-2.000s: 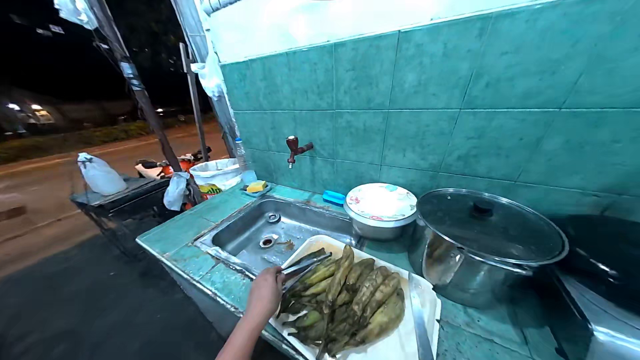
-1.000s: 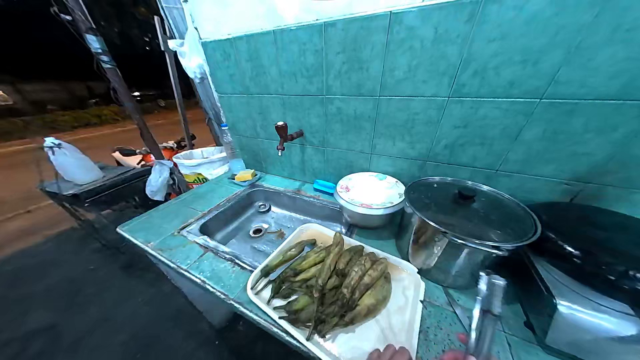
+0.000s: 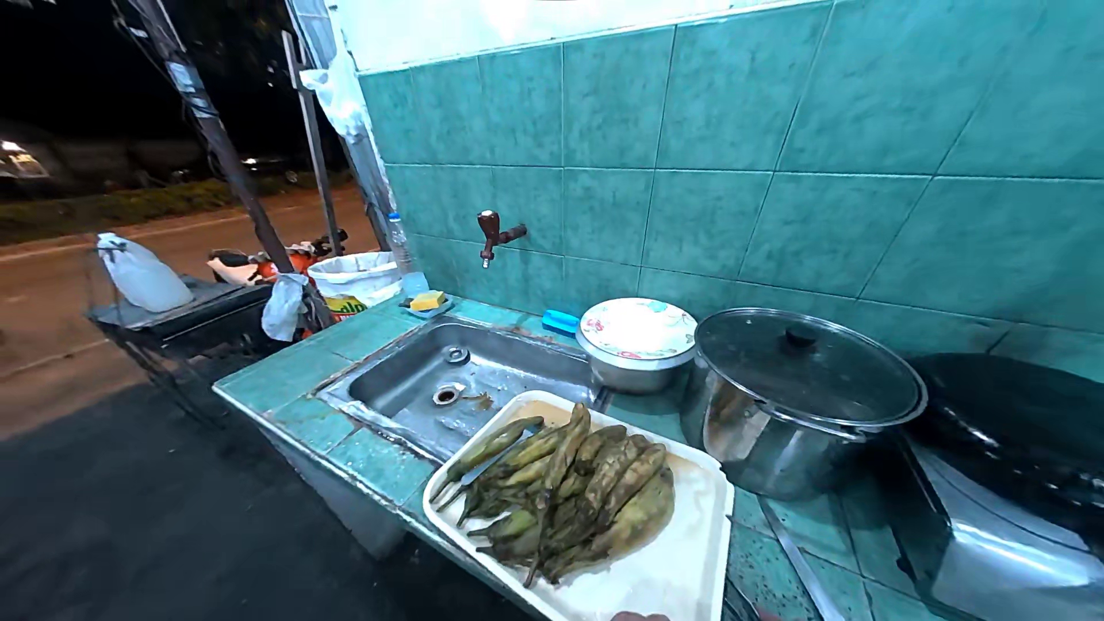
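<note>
Charred, wrinkled eggplants (image 3: 578, 496) with stems lie piled on a white plastic tray (image 3: 699, 552) at the counter's front. Only a sliver of what seems to be my left hand (image 3: 640, 616) shows at the tray's near edge, at the bottom of the frame. Farther right, a tiny blurred bit that seems to be my right hand (image 3: 766, 615) appears beside a dark metal utensil (image 3: 739, 602). The frame edge cuts off both hands, so their grip is hidden. A long flat metal utensil (image 3: 802, 565) lies on the tiles right of the tray.
Behind the tray are a steel sink (image 3: 526, 354), a bowl (image 3: 636, 375) under a floral lid and a lidded steel pot (image 3: 776, 457). A black pan (image 3: 1018, 423) sits on a stove (image 3: 1000, 543) at right. The tap (image 3: 490, 237) juts from the wall; a yellow sponge (image 3: 427, 300) lies at the far corner.
Two seconds ago a hand held metal tongs at the eggplants' left side. A second ago metal tongs stood raised at the lower right; now both hands are almost out of view.
</note>
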